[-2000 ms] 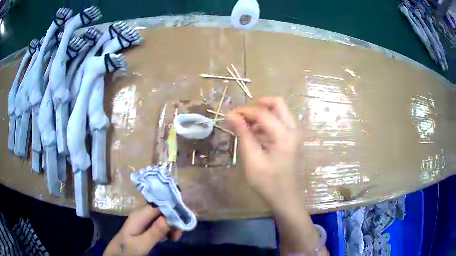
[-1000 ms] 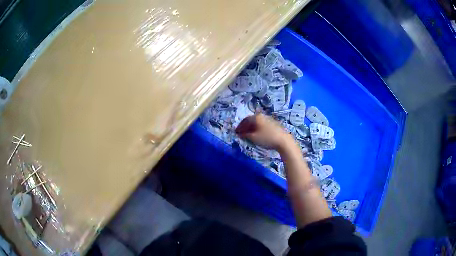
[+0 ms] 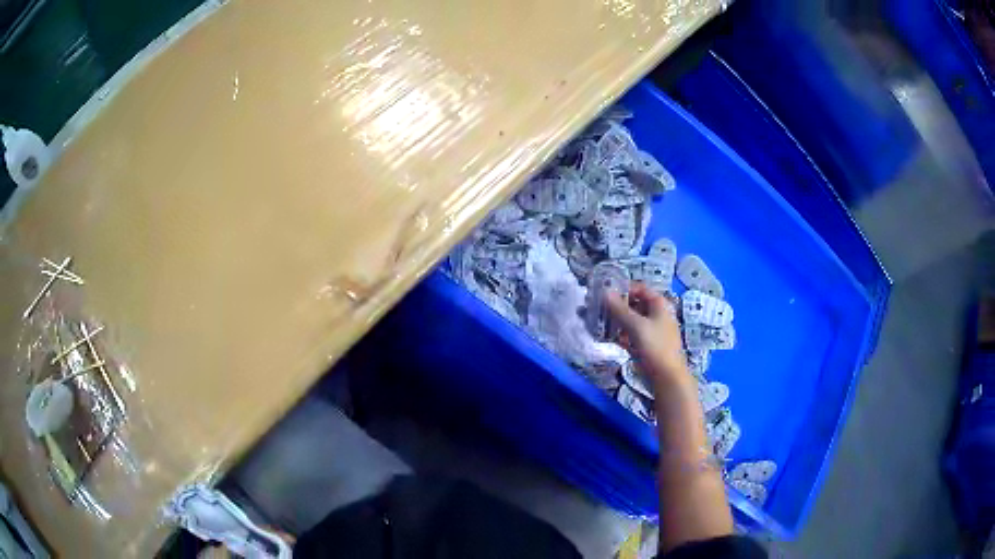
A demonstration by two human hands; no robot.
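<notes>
My right hand point(image 3: 646, 324) reaches into the blue bin. Its thumb and fingertips pinch a pale grey sole cover point(image 3: 607, 289) above the pile. Many more sole covers point(image 3: 553, 197) lie heaped around it, with crumpled whitish plastic point(image 3: 556, 295) among them. A skeleton foot point(image 3: 224, 518) shows at the table's near edge, at the bottom left, with its hollow underside partly in view. Only a sliver of my left hand point(image 3: 214, 551) shows under that foot. The rest of the hand and most of the leg are cut off.
The brown taped table point(image 3: 273, 218) fills the left. On it are the glue cup point(image 3: 49, 408), a yellow strip point(image 3: 60, 464), thin sticks point(image 3: 52, 286) and a white bottle point(image 3: 24, 156). The blue bin's wall point(image 3: 546, 399) runs along the table's right edge.
The view has swung right from the table to the bin. My right hand has left the glue cup, entered the bin, moved right across the pile and taken hold of a cover.
</notes>
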